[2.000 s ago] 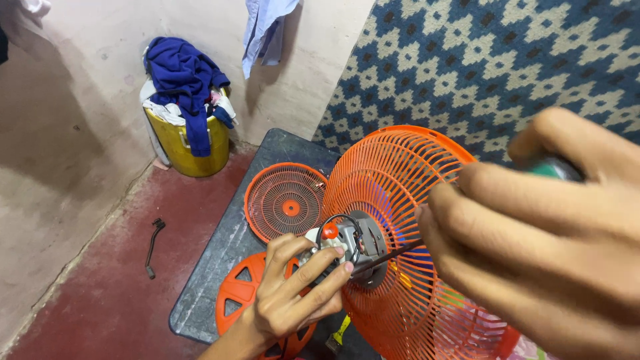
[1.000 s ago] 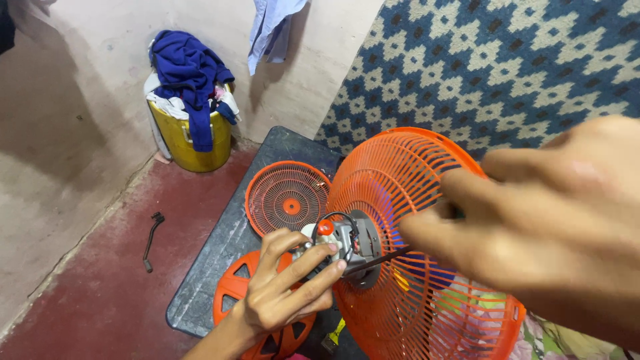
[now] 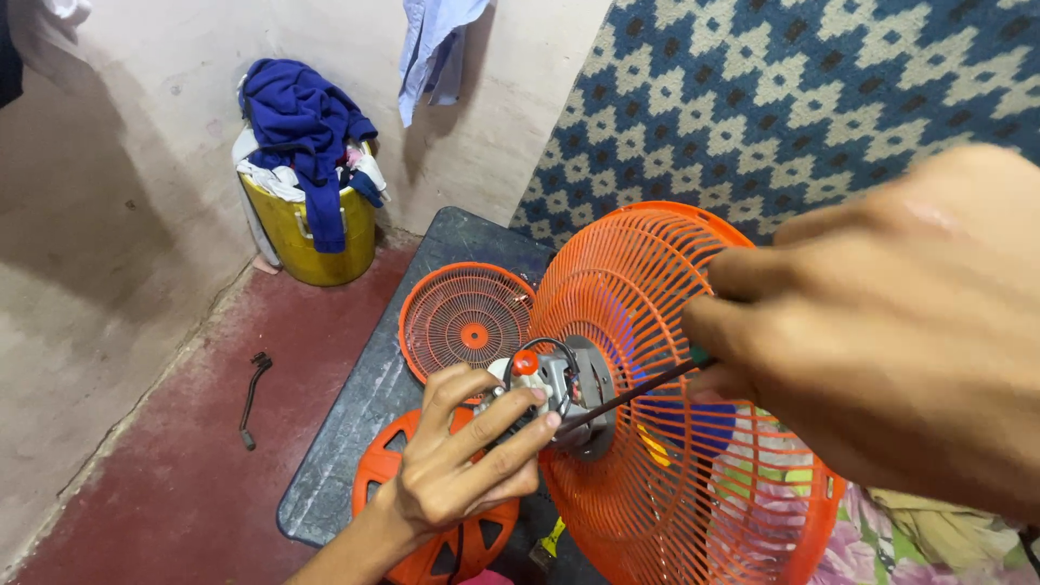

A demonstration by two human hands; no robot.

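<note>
My left hand (image 3: pixel 479 455) grips the back of a fan motor (image 3: pixel 561 386), which has an orange knob (image 3: pixel 526 362) on top. The motor sits behind a large orange fan grille (image 3: pixel 642 325). Close to the camera, my right hand (image 3: pixel 861 325) is closed round the handle of a screwdriver; only a bit of green handle shows. The screwdriver's dark shaft (image 3: pixel 642 392) slants down to the motor, its tip near my left fingertips. Blue fan blades (image 3: pixel 699 422) show through the grille.
A dark table (image 3: pixel 349 431) holds a round orange grille (image 3: pixel 467 325), an orange fan base (image 3: pixel 382 463) and a yellow-handled brush (image 3: pixel 551 540). A yellow clothes bucket (image 3: pixel 313 236) stands by the wall. A dark metal rod (image 3: pixel 250 406) lies on the red floor.
My right hand has changed its pose around the screwdriver handle, where more green showed two seconds ago. My left hand stays on the motor.
</note>
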